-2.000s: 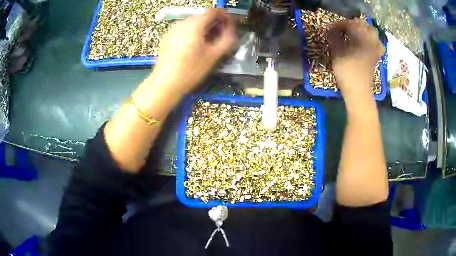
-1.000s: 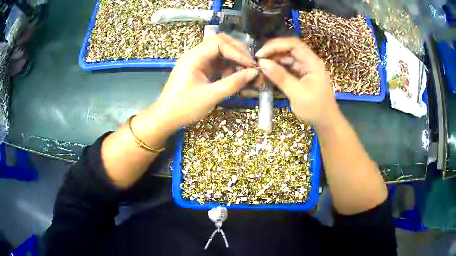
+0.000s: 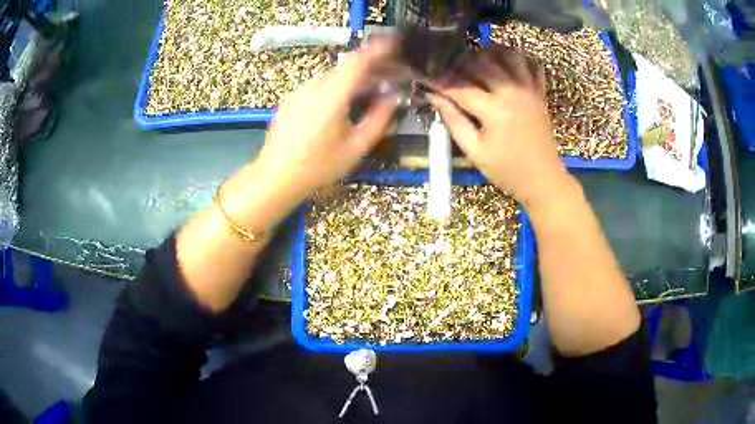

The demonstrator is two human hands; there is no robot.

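My left hand (image 3: 335, 116) is at the left of the dark bench press (image 3: 435, 33), blurred, thumb and fingers curled near the fixture (image 3: 416, 98). My right hand (image 3: 501, 120) is at the right of the fixture, its fingertips reaching in under the press. Whether either hand holds a small part cannot be told. The white handle (image 3: 440, 170) points towards me over the near tray (image 3: 298, 273), which is full of small gold and silver pieces.
The left blue tray (image 3: 207, 120) holds small gold and silver parts, with a white wrapped handle (image 3: 302, 36) over it. The right blue tray (image 3: 632, 124) holds copper-toned parts. A printed white packet (image 3: 670, 124) lies right of it. The bench edge runs between me and the trays.
Both hands first came in from the rear trays and met fingertip to fingertip at the press. Since then my left hand has moved slightly up and left, apart from the right fingertips.
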